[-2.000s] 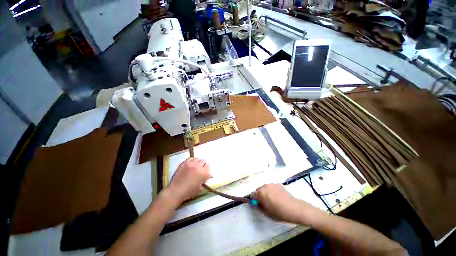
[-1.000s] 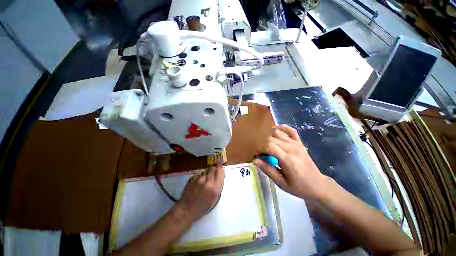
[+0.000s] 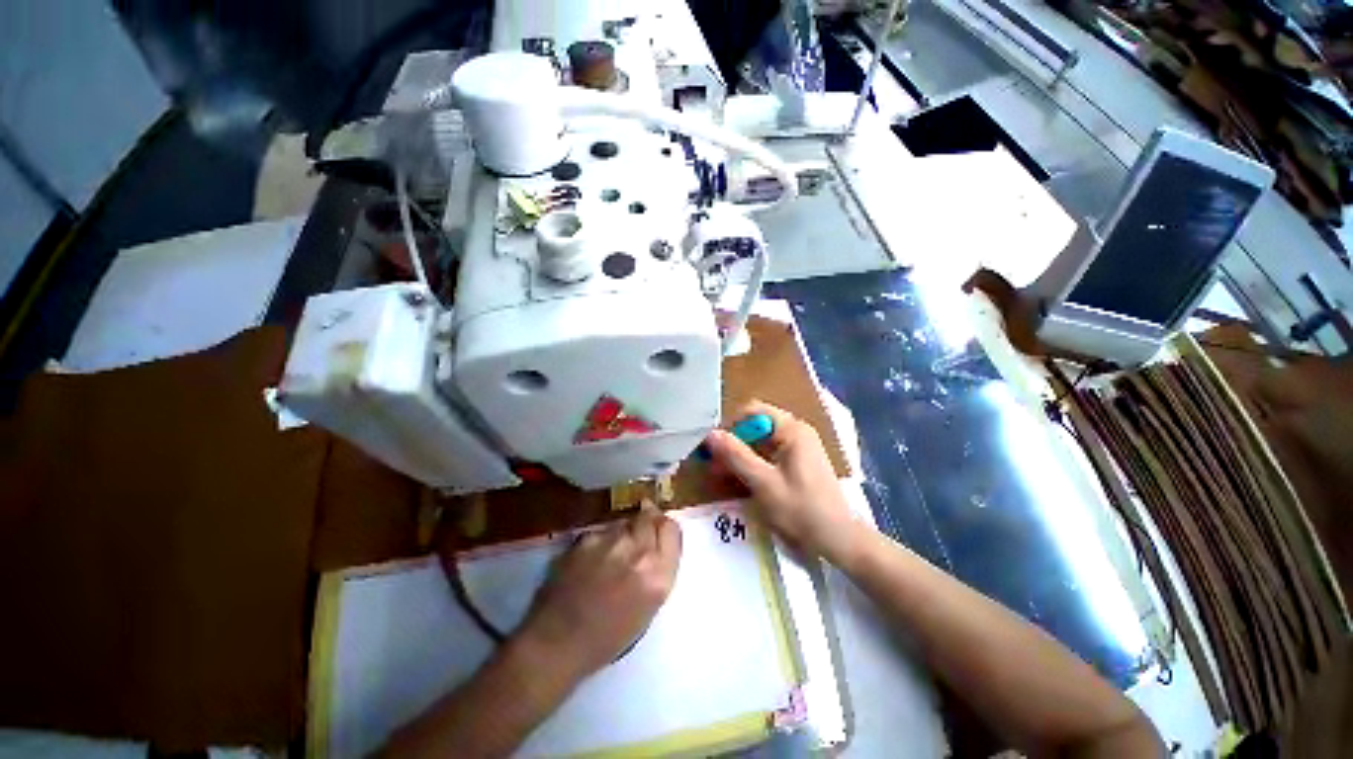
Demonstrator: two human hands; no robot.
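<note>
The brown handle strap [image 3: 472, 605] curves over the white positioning template [image 3: 712, 623], which has yellow tape edges. My left hand [image 3: 606, 590] is closed on the strap's end at the yellow clamp foot [image 3: 641, 491], under the white sewing machine head [image 3: 586, 349]. My right hand [image 3: 778, 472] grips a tool with a turquoise handle [image 3: 754, 430], just right of the head; its tip is hidden. A brown bag panel [image 3: 794, 366] lies under the head and clamp.
A large brown panel [image 3: 163, 519] lies at the left. The dark shiny feed plate [image 3: 950, 445] is at the right. Beyond it are the tilted control screen [image 3: 1165, 245] and a stack of brown straps [image 3: 1209, 504].
The view has shifted slightly. My right hand with the turquoise tool has moved left, close beside the machine head. My left hand stays on the strap near the clamp.
</note>
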